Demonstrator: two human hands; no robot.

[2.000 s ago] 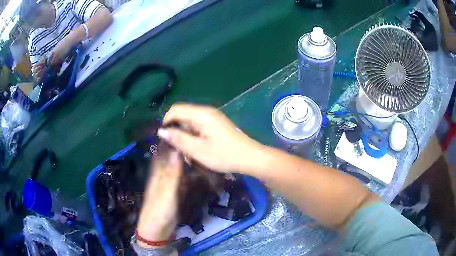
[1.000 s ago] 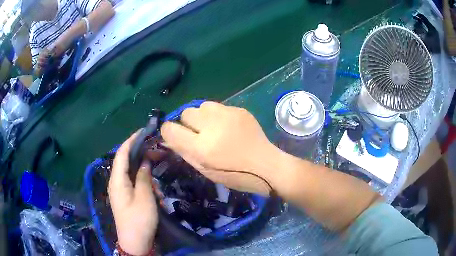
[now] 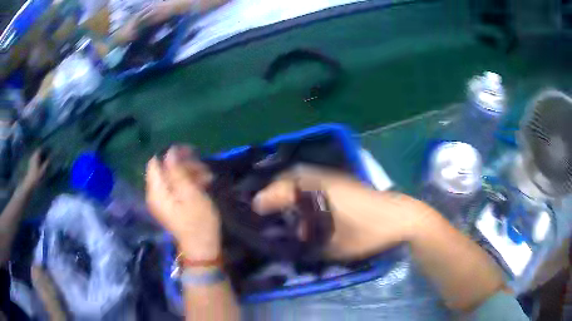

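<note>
The view is blurred. A blue bin (image 3: 263,294) holds a heap of dark parts (image 3: 251,188), with some pale bits near its front. My left hand (image 3: 182,191) is over the bin's left side, fingers raised and partly curled; blur hides whether it holds anything. My right hand (image 3: 342,210) is low over the dark parts at the bin's right half, thumb toward the left. Dark parts lie against its fingers, and I cannot tell if they are gripped. A black curved band (image 3: 304,57) lies on the green belt behind the bin.
Another dark band (image 3: 122,125) is on the belt (image 3: 207,113) at left. A blue cap (image 3: 92,175) and clear plastic bag (image 3: 78,244) are left. Two spray cans (image 3: 456,168) (image 3: 487,94), a fan (image 3: 552,141) and a white block (image 3: 505,241) are right. Other people's arms show at left.
The view has swung left, so the scene sits farther right. The black band held in my left hand no longer shows there. My hands have moved apart, the right one down into the bin area.
</note>
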